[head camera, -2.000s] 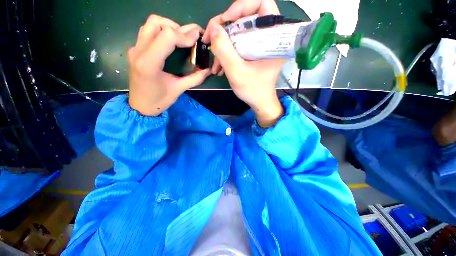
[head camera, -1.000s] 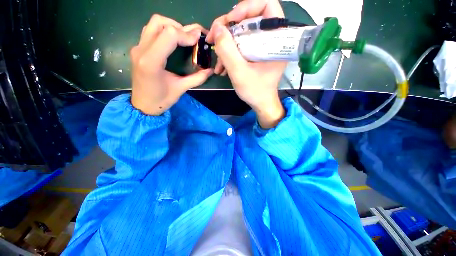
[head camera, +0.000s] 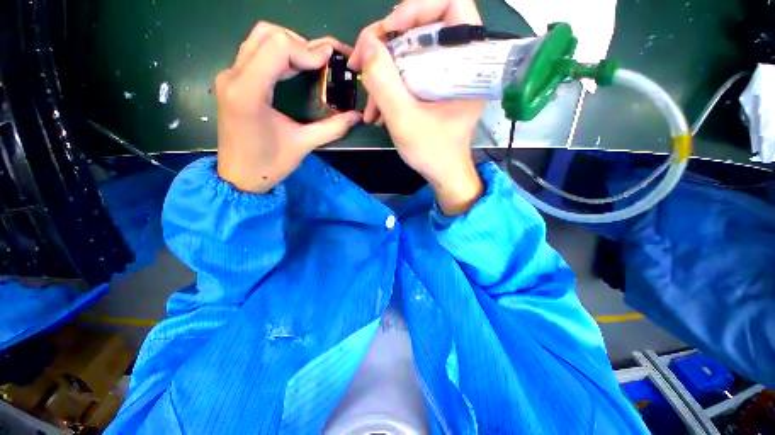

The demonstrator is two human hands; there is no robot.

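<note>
My left hand (head camera: 272, 106) holds a small black component (head camera: 341, 83) between its thumb and fingers above the green bench. A coppery edge shows on the component's left side. My right hand (head camera: 421, 106) grips a whitish dispensing syringe (head camera: 467, 70) with a printed label, lying roughly level and pointing left at the component. The syringe tip is mostly hidden by my right fingers; a small yellowish bit shows beside the component. A green adapter (head camera: 540, 72) caps the syringe's rear, and a clear air hose (head camera: 663, 102) with a yellow band loops from it.
The green bench (head camera: 187, 42) has small white specks. White paper (head camera: 586, 25) lies behind the syringe. A white tissue (head camera: 758, 115) is at the right edge. Black trays (head camera: 51, 170) stand at left. Another person's blue sleeve (head camera: 705, 272) is at right. Blue bins (head camera: 697, 374) are below right.
The component has turned slightly in my left fingers, so more of its dark face shows. The syringe's rear has dipped and risen slightly. Both hands keep their grip.
</note>
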